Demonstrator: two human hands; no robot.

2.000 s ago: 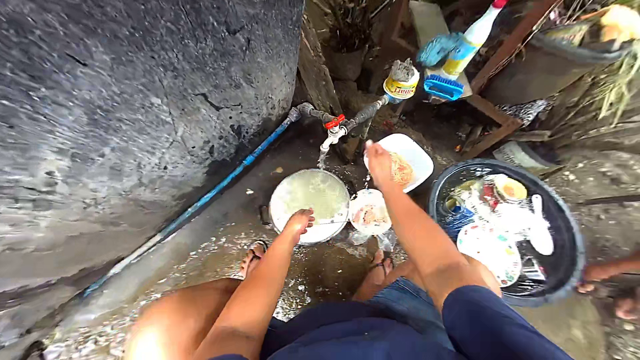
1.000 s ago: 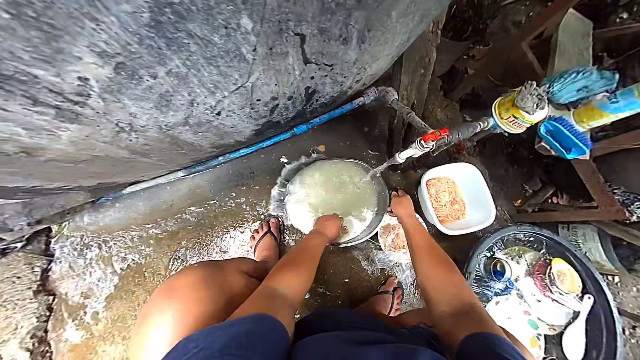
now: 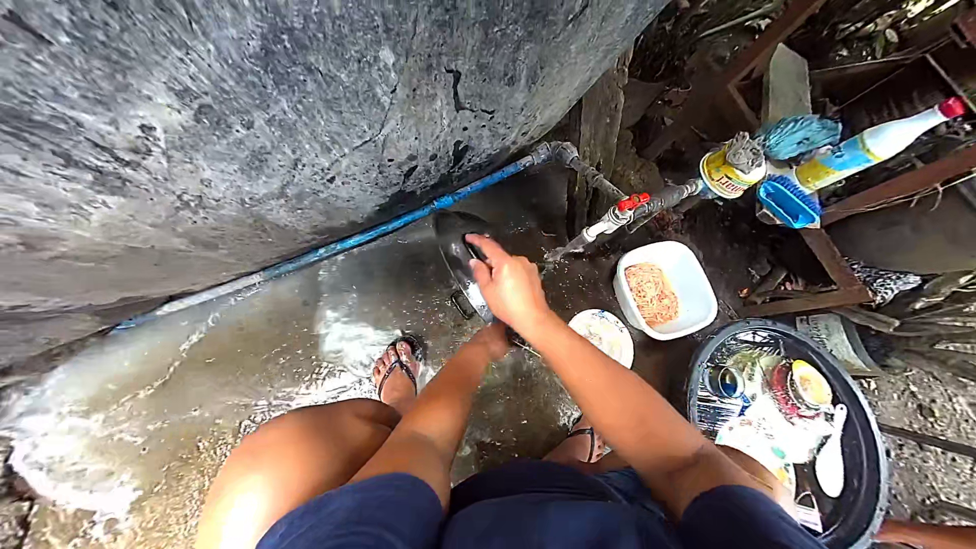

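A dark round metal pot (image 3: 456, 248) stands tipped steeply beside the tap (image 3: 606, 225). My right hand (image 3: 509, 286) reaches across it, with the index finger and thumb at a black part near its upper edge. My left hand (image 3: 492, 341) is at the pot's lower side, its fingers mostly hidden behind the right hand. A loop handle (image 3: 461, 305) shows on the pot. Water runs from the tap behind my right hand. To the right are a plate of pale food (image 3: 602, 335) and a white tub (image 3: 690, 293) with orange-pink shredded food.
A black basin (image 3: 877, 457) of dishes and utensils stands at lower right. A blue pipe (image 3: 366, 238) runs along the grey wall (image 3: 305, 114). A blue brush (image 3: 789, 202), a bottle (image 3: 877, 149) and a yellow tub (image 3: 732, 171) sit at upper right. The concrete floor (image 3: 290, 366) is wet.
The pot of cloudy water, level before, is now tipped on its side, and cloudy water has spread over the floor at left. My right hand has moved from the pot's right side across it.
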